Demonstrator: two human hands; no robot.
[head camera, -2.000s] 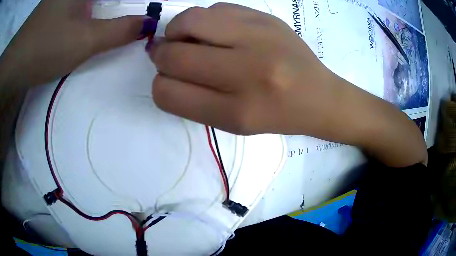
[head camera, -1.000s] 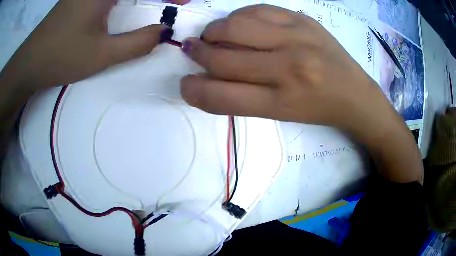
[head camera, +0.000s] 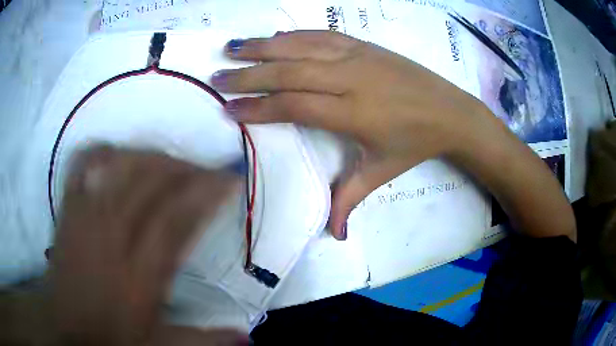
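The white housing (head camera: 128, 125) lies flat on the table. A red-and-black wire pair (head camera: 86, 94) arcs round it; on the right side the two leads stand slightly apart. One black connector (head camera: 158, 46) is at the top edge and another black connector (head camera: 263, 276) is at the lower right. My right hand (head camera: 358, 94) lies spread, its fingertips on the housing beside and over the upper-right wire, thumb by the housing's right edge. My left hand (head camera: 128, 230) is blurred over the lower left, a fingertip near the right-hand wire; it hides the lower housing, and its grip is unclear.
The table has a printed cover (head camera: 419, 192) with lettering and a blue-purple picture (head camera: 550, 88) at the right. A slim black pen-like tool (head camera: 488, 46) lies there. A brown sleeve (head camera: 602, 209) shows at the right edge. Blue floor with a yellow line (head camera: 454, 298) shows below the table.
The housing has shifted left and slightly up. Both hands have left the top connector. My left hand has moved down over the housing, and my right hand has opened flat.
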